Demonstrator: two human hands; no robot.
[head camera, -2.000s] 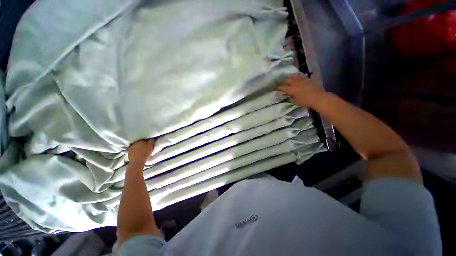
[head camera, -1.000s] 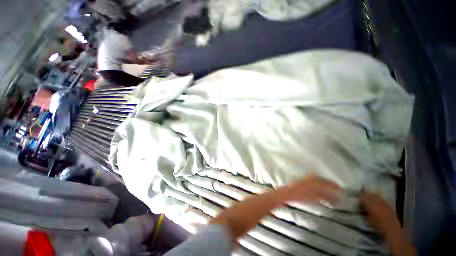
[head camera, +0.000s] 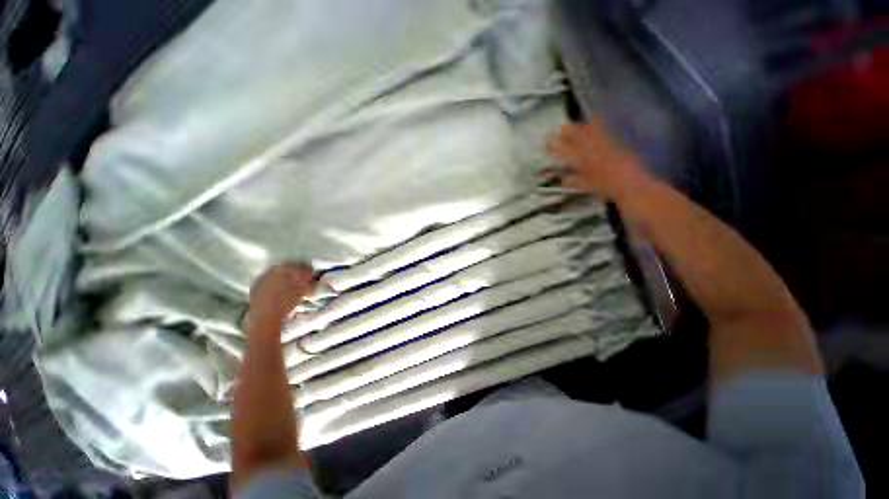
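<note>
A pale green curtain panel (head camera: 390, 175) lies heaped in loose puffs at the left and top. Nearer me it lies in several straight parallel folds (head camera: 458, 283). Its pinched heading (head camera: 595, 263) runs along the right end. My left hand (head camera: 285, 287) is on the cloth at the left end of the folds, its fingers bent around some fabric. My right hand (head camera: 590, 161) lies on the heading edge above the folds, fingers spread. The tubes under the folds are hidden by the cloth.
A dark rail with a metal edge (head camera: 658, 283) runs along the heading side. Beyond it at the right is a blurred red thing (head camera: 843, 102) in the dark. Dark blue-grey material (head camera: 97, 73) shows at the upper left. My shirt front fills the bottom.
One second ago the view took in more of the room; now it looks down at the folds. My hands, then blurred over the cloth, are apart at the two ends of the folds.
</note>
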